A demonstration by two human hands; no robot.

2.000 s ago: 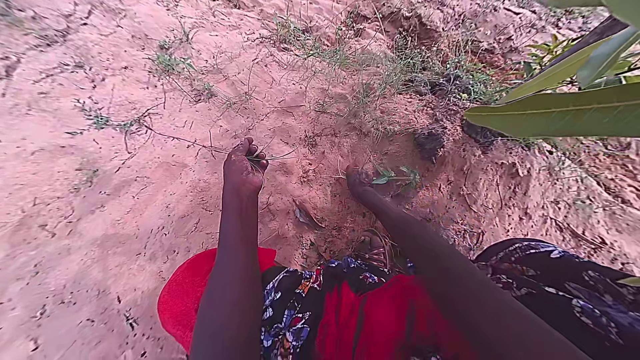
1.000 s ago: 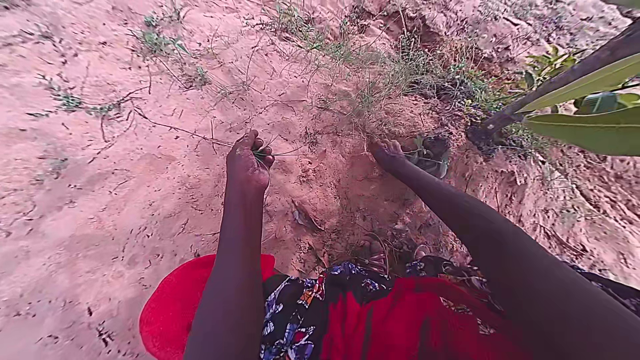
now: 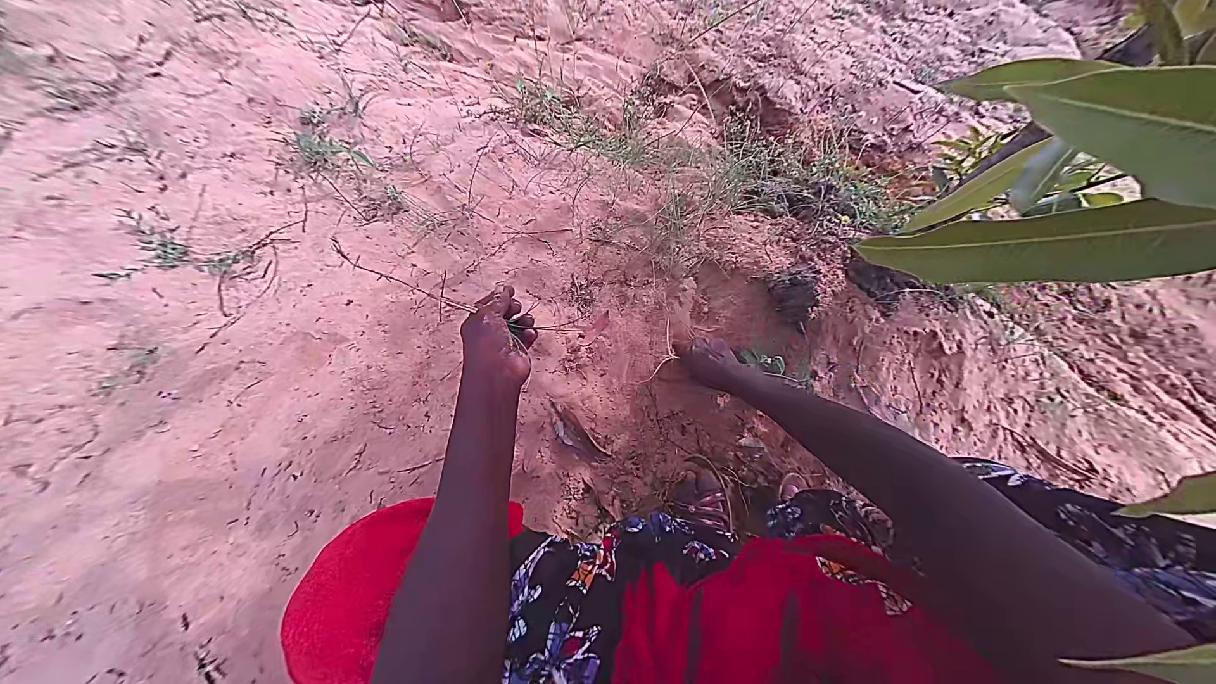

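My left hand (image 3: pixel 499 332) is closed around thin plant stems (image 3: pixel 404 282); a dry twig sticks out to its upper left and green blades show at its fingers. My right hand (image 3: pixel 711 363) is low against the reddish soil (image 3: pixel 608 418), its fingers mostly hidden from view. Beside its fingertips a pale stalk (image 3: pixel 668 351) rises from the ground, and small green leaves (image 3: pixel 763 361) show just right of the hand. Whether the right fingers grip anything cannot be told. A dry brown leaf (image 3: pixel 576 432) lies on the soil between and below both hands.
Large green leaves (image 3: pixel 1045 242) hang at the right. Grass tufts (image 3: pixel 731 190) grow beyond my hands, beside an eroded bank (image 3: pixel 1045 399). Small weeds (image 3: pixel 161 245) stand at the left. Patterned cloth (image 3: pixel 560 598), red cloth (image 3: pixel 361 589) and a sandalled foot (image 3: pixel 701 499) are near me.
The right hand, beside leaves two seconds ago, moved up toward the grass and has come back down. My left hand stays closed on the stems.
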